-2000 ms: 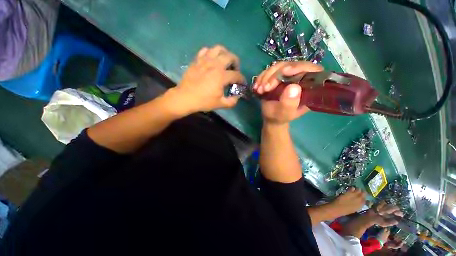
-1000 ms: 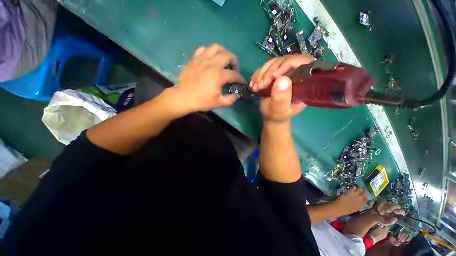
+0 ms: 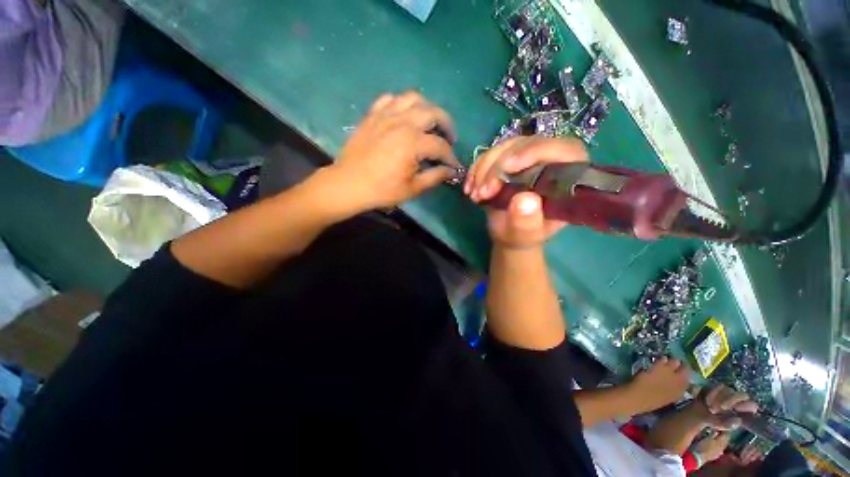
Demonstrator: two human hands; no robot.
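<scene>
My right hand (image 3: 527, 186) is wrapped around a dark red electric screwdriver (image 3: 615, 199). Its narrow end points left at my left fingertips, and its black cord (image 3: 820, 177) curves up from its rear. My left hand (image 3: 399, 149) is bent, with the fingertips pinching a small dark circuit-board assembly (image 3: 456, 175) at the driver's tip. The fingers hide most of the board and the bit; any screw is too small to see. A loose group of board assemblies (image 3: 545, 79) lies on the green bench (image 3: 326, 56) beyond my right hand.
A pale rail (image 3: 643, 102) separates the bench from a belt with scattered boards (image 3: 678, 31). A denser board pile (image 3: 666, 303), a yellow box (image 3: 708, 347) and another person's hands (image 3: 664, 384) are at lower right. A blue stool (image 3: 140, 112) and white bag (image 3: 140, 216) are at left.
The screwdriver's rear has dipped and its body has rolled, showing the metal lever. The board at my left fingertips is now more hidden than before. The cord has shifted.
</scene>
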